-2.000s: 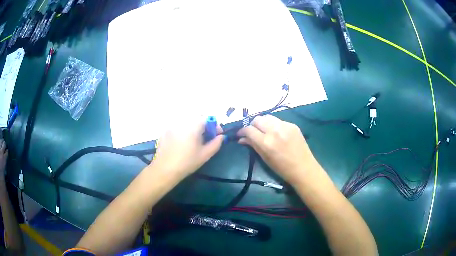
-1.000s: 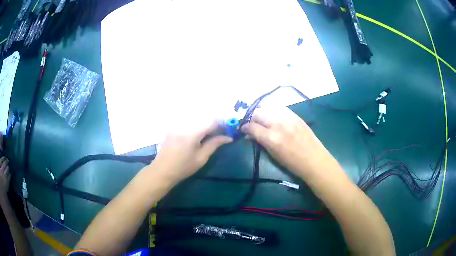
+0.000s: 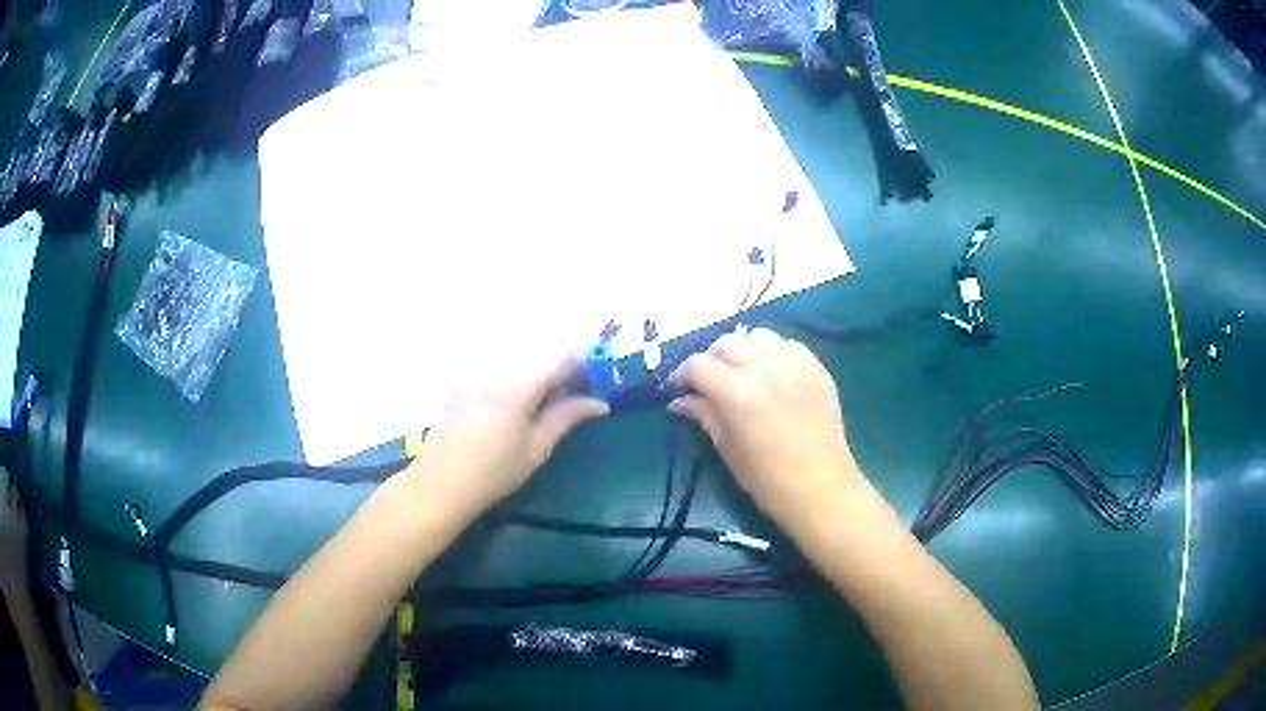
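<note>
My left hand (image 3: pixel 503 417) grips the blue tool (image 3: pixel 601 372), whose round end shows above the fingers, at the front edge of the white sheet (image 3: pixel 528 195). My right hand (image 3: pixel 757 396) pinches the dark harness branch just right of the tool. The black harness trunk (image 3: pixel 236 479) runs in from the left below the sheet, and another covered branch (image 3: pixel 597 529) ends in a white label (image 3: pixel 744 540). Small dark connectors lie on the sheet near my hands. The exact contact between tool and wires is hidden by my fingers.
Loose dark and red wires (image 3: pixel 1027 452) fan out at right. White-tipped connectors (image 3: pixel 971 289) lie above them. A clear bag (image 3: pixel 185 313) lies at left, banded tubing bundles (image 3: pixel 883 104) at the back, and another bundle (image 3: pixel 604 643) at front. Another person's arm shows at the left edge.
Both hands stay close together at the harness branch. The blue tool has moved slightly left, away from my right fingertips. The camera view has shifted.
</note>
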